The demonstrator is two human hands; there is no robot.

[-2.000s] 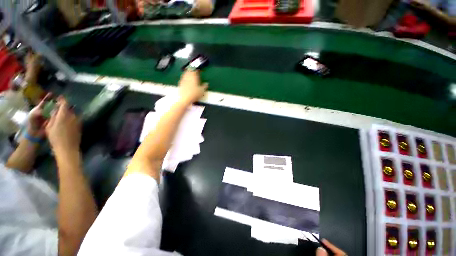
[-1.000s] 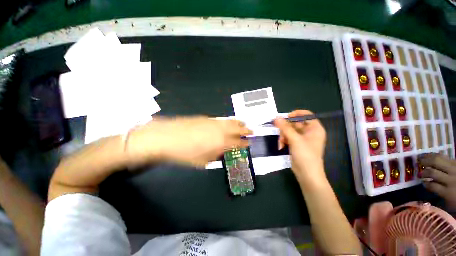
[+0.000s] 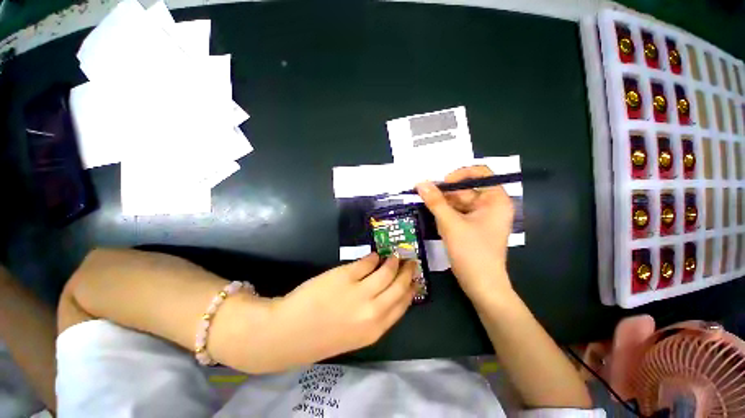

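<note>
The phone unit (image 3: 395, 237), black-edged with a green board showing, lies over the black strip and white backing strips. My left hand (image 3: 359, 304) is on its lower part, fingers over the board, covering much of it. My right hand (image 3: 475, 224) holds the black tweezers (image 3: 494, 180) nearly level, tips pointing left above the unit's top edge. Whether the tips hold anything is too small to tell. The white sticker sheet (image 3: 430, 140) with grey blocks lies just beyond, on the white backing strips (image 3: 356, 180).
Fanned white sheets (image 3: 167, 122) and a dark smartphone (image 3: 55, 167) lie at left. A white foam tray (image 3: 608, 163) with red-and-gold modules (image 3: 640, 158) stands at right. A pink fan (image 3: 686, 367) is at lower right. The belt's pale edge (image 3: 327, 6) runs along the top.
My left hand first reached to the belt; the phone unit then appeared on the strips. Since then my left hand has moved down onto its lower part. The neighbouring hand at the foam tray is gone.
</note>
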